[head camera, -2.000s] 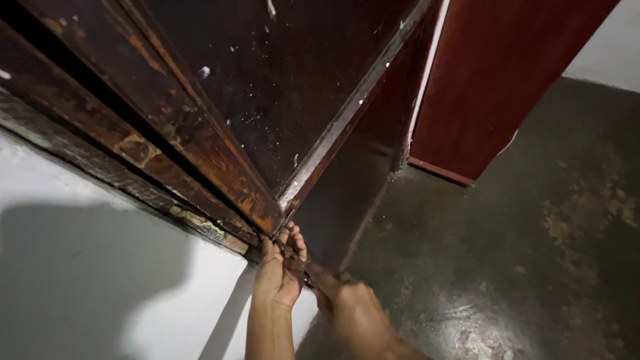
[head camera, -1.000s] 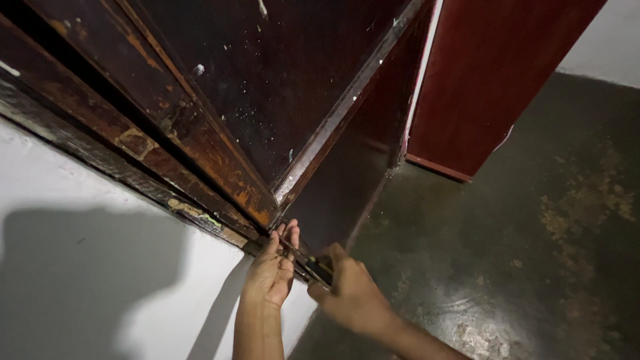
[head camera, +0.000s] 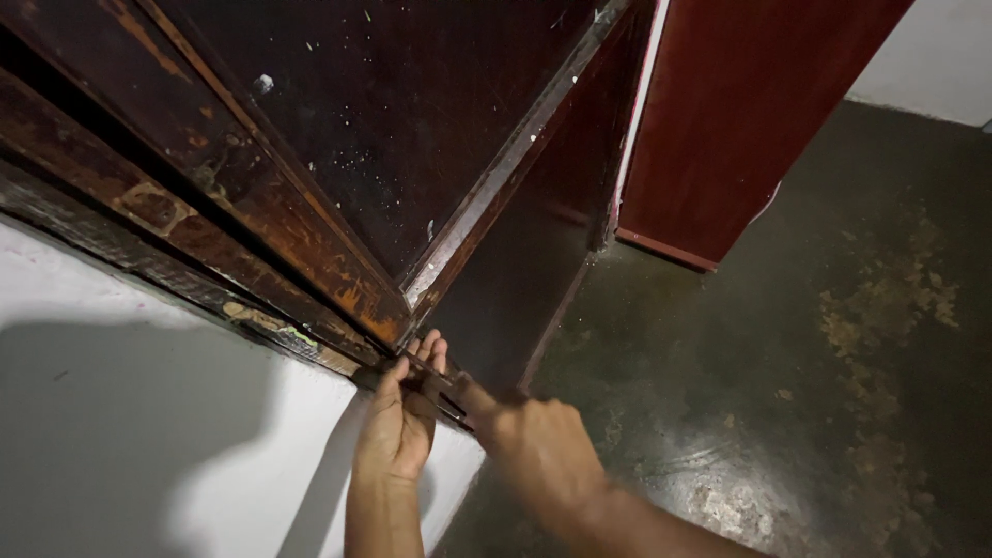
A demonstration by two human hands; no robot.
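Observation:
My left hand [head camera: 399,434], palm up, is at the bottom corner of a worn dark brown wooden door [head camera: 403,178]. Its thumb and fingers lie on either side of a narrow brown piece, and whether they grip it is unclear. My right hand [head camera: 542,446], slightly blurred, is closed around the near end of a dark, long, narrow tool [head camera: 452,404]. The tool slants from that fist toward my left fingers. Shadow and fingers hide its tip and its kind. Scraped varnish and white paint specks mark the door.
A worn wooden frame [head camera: 155,209] runs along the white wall [head camera: 325,418] at left. At upper right a dark red panel [head camera: 736,116] stands over the dark, stained floor [head camera: 775,349]. A pale ledge [head camera: 504,155] crosses the door.
My right hand has shifted a little about the tool, and its fist looks turned differently. My left hand stays at the door's bottom corner.

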